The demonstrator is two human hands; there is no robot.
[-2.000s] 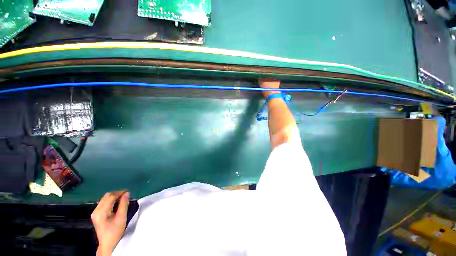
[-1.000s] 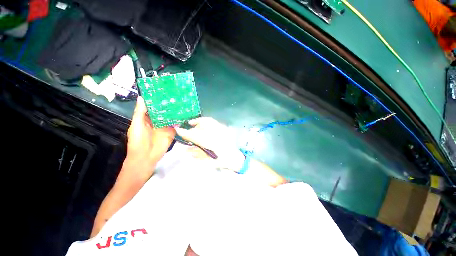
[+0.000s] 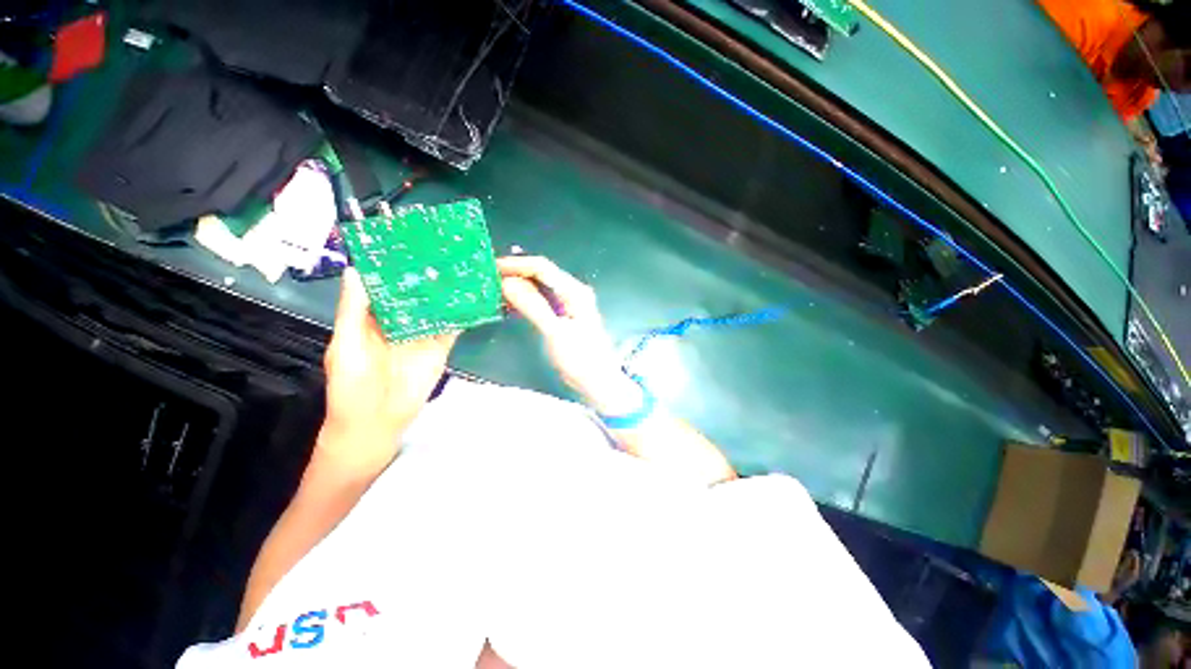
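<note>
A bright green circuit board (image 3: 428, 268) is held up over the bench's near edge, its face with small pale solder marks towards me. My left hand (image 3: 381, 366) grips it from below at its lower left; the fingers behind it are hidden. My right hand (image 3: 564, 320) is at the board's right edge, fingers bent, fingertips close to or touching it. A small dark purple end of a pen-like tool (image 3: 562, 310) shows between its fingers; the rest is hidden. A light-blue strap (image 3: 630, 417) is on the right wrist, with a blue coiled cord (image 3: 712, 322) lying on the bench.
Black sheets (image 3: 183, 144), a shiny black bundle (image 3: 425, 92) and white crumpled tissue (image 3: 281, 229) lie at upper left. A black slotted tray (image 3: 118, 431) is at lower left. The dark channel (image 3: 784, 183) has a blue tube along it. A cardboard box (image 3: 1061, 514) stands right; a person's orange sleeve (image 3: 1097, 39) shows top right.
Since the oldest frame, the view has turned and both hands have come together at the board. Since one second ago, my right hand has moved up from the board's lower edge to its right edge.
</note>
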